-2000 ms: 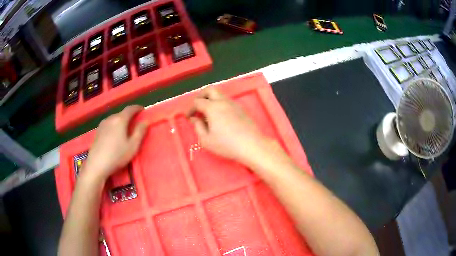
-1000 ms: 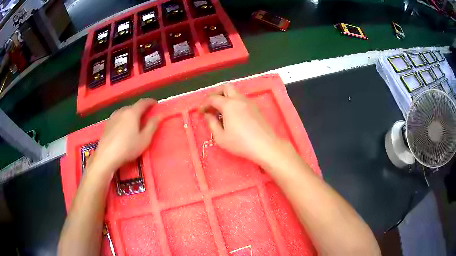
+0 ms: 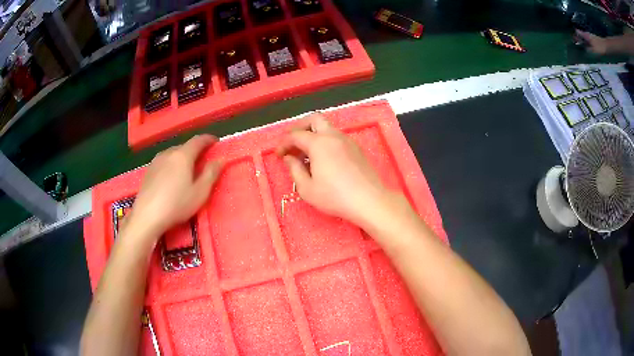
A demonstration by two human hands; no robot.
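A red-pink foam tray (image 3: 252, 215) with rectangular pockets lies in front of me. My left hand (image 3: 177, 182) is over its upper left pockets, fingers bent and apart; nothing shows in it. A dark-edged cover (image 3: 182, 260) lies in the pocket below that hand, partly hidden by it. Another cover (image 3: 122, 208) shows at the tray's left edge, beside my left forearm. My right hand (image 3: 323, 167) is over the upper middle pockets, fingers curled; its fingertips are partly hidden and I cannot tell whether they hold anything. Thin pale outlines (image 3: 290, 197) show in the pocket beside it.
A full foam tray (image 3: 257, 89) of dark units stands on the green belt behind a white rail (image 3: 452, 95). Two small units (image 3: 398, 23) (image 3: 504, 39) lie farther right. At right are thin frames on a white sheet (image 3: 549, 115), a desk fan (image 3: 599, 177) and another person's hand (image 3: 591, 43).
The full tray and the loose units on the belt have shifted right in view. Another person's hand has appeared at the upper right. My hands have kept nearly the same pose over the foam tray.
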